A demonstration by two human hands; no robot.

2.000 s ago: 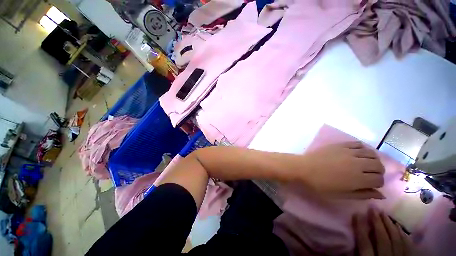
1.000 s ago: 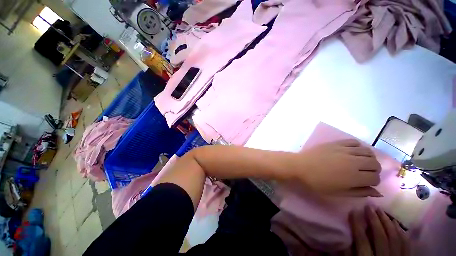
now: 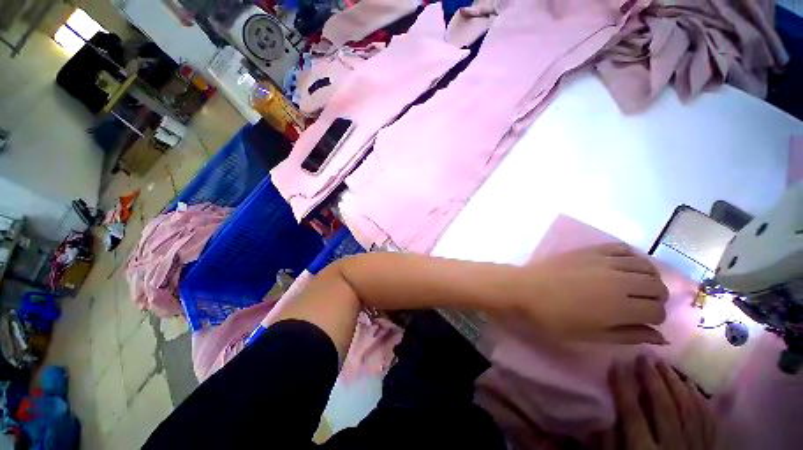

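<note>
A pink garment panel [image 3: 555,378] lies on the white table, reaching under the lit presser foot and needle [image 3: 702,294] of the white sewing machine [image 3: 764,250]. My left hand [image 3: 607,294] lies palm down on the panel, left of the needle, fingers close together and pressing the fabric. My right hand [image 3: 660,409] is at the bottom edge, partly cut off and dim, its fingers on the same panel nearer to me. The shiny needle plate [image 3: 691,242] lies beyond the needle. Neither hand's fingertips show a clear pinch.
Stacked long pink panels [image 3: 467,132] lie on the left of the table with a black mobile phone [image 3: 327,146] on them. Crumpled pink fabric [image 3: 687,48] lies at the far side. Blue crates [image 3: 255,255] with pink fabric stand left below the table. A bottle [image 3: 275,105] stands behind.
The camera view has shifted slightly. My hands and the panel keep nearly the same place by the needle.
</note>
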